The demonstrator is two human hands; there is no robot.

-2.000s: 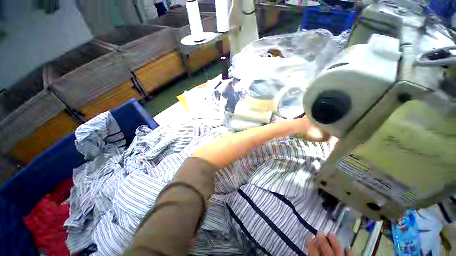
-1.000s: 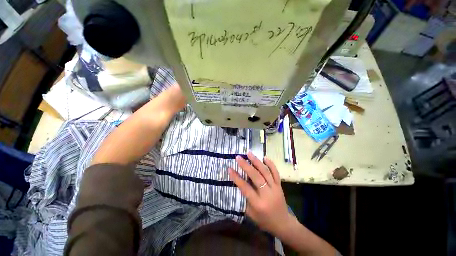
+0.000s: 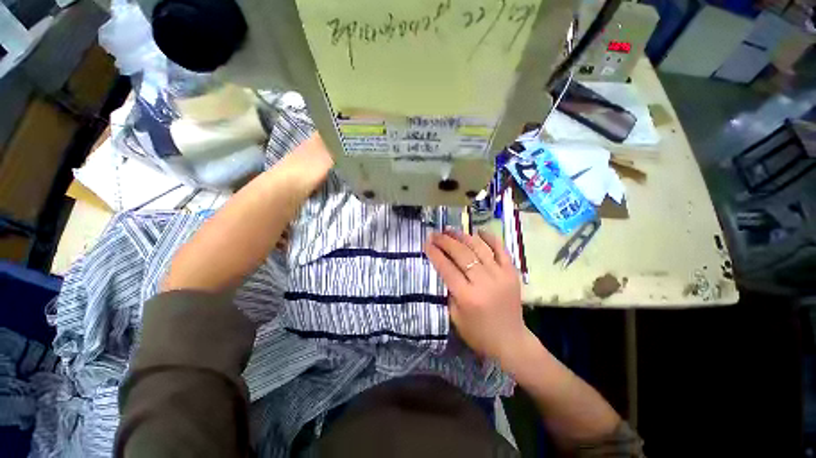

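Note:
A striped garment piece (image 3: 367,277) with several dark bands lies under the sewing machine head (image 3: 412,98) and spreads to the left and over my lap. My right hand (image 3: 479,282) lies flat on its right edge just below the presser foot area (image 3: 412,213), fingers spread a little, a ring on one finger. My left hand is hidden behind the machine head; only the wrist and forearm (image 3: 259,210) show, reaching over the cloth. The needle is too small to make out.
Right of the head are pens (image 3: 512,234), a blue packet (image 3: 553,188), thread snips (image 3: 577,243), a dark phone-like rectangle (image 3: 595,112) on papers and a control box (image 3: 617,40) with red digits. A clear plastic bag (image 3: 210,134) is at left, near the handwheel (image 3: 199,34).
First the view swung from the left side to the machine. Since the last earlier frame, my right hand has moved up toward the presser foot, and the banded cloth sits slightly higher.

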